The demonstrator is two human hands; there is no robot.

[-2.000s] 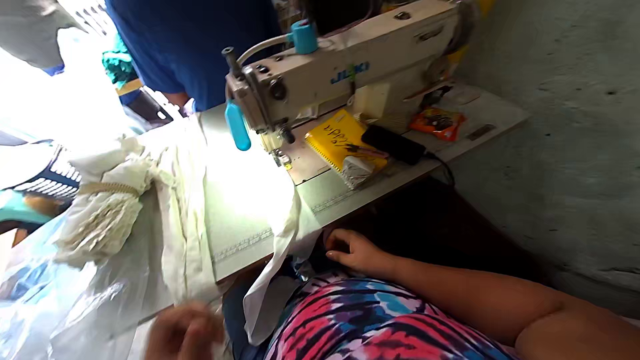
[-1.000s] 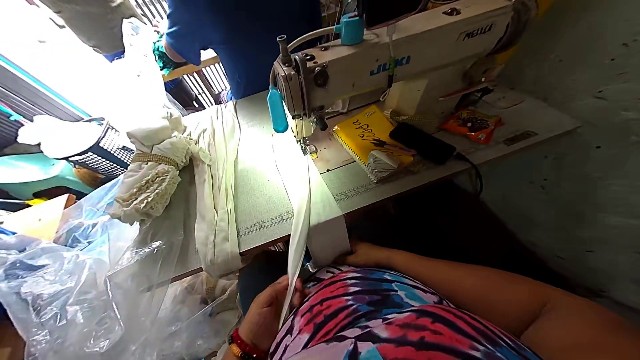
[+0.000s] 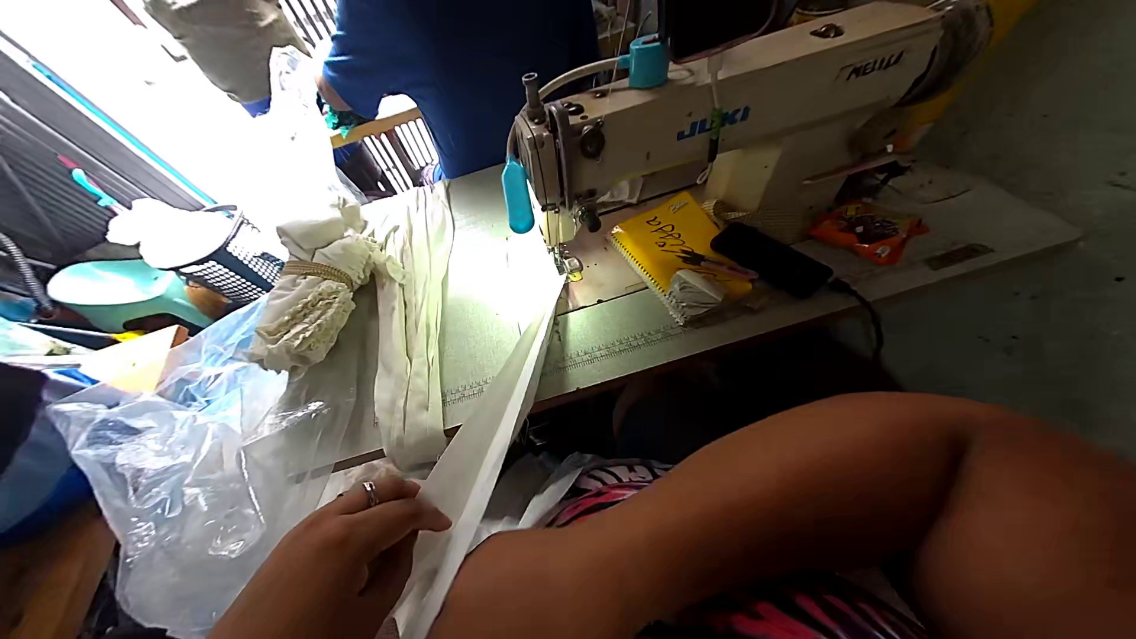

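A white fabric strip [image 3: 484, 453] runs from under the needle area of a Juki sewing machine [image 3: 728, 115] down toward my lap. My left hand [image 3: 359, 537], with a ring on one finger, grips the strip's left edge below the table edge. My right forearm crosses the lower middle of the view toward the strip's lower end; the right hand itself is hidden or beyond the bottom edge. The machine's presser foot [image 3: 561, 259] is by the strip's upper end, under bright light. Left of it, folded white fabric strips [image 3: 413, 328] hang over the table's front edge.
A tied bundle of cream fabric [image 3: 306, 311] lies at the table's left, beside a clear plastic bag [image 3: 204, 497]. On the machine table [image 3: 612, 342] are a yellow spiral notebook [image 3: 679, 248], a black phone [image 3: 772, 257] with a cable, and an orange packet [image 3: 865, 231]. A person in blue stands behind.
My left hand has come up from near my lap, gripping the strip, which now slants down left. My right arm has swung across my lap toward the left. The view has shifted closer.
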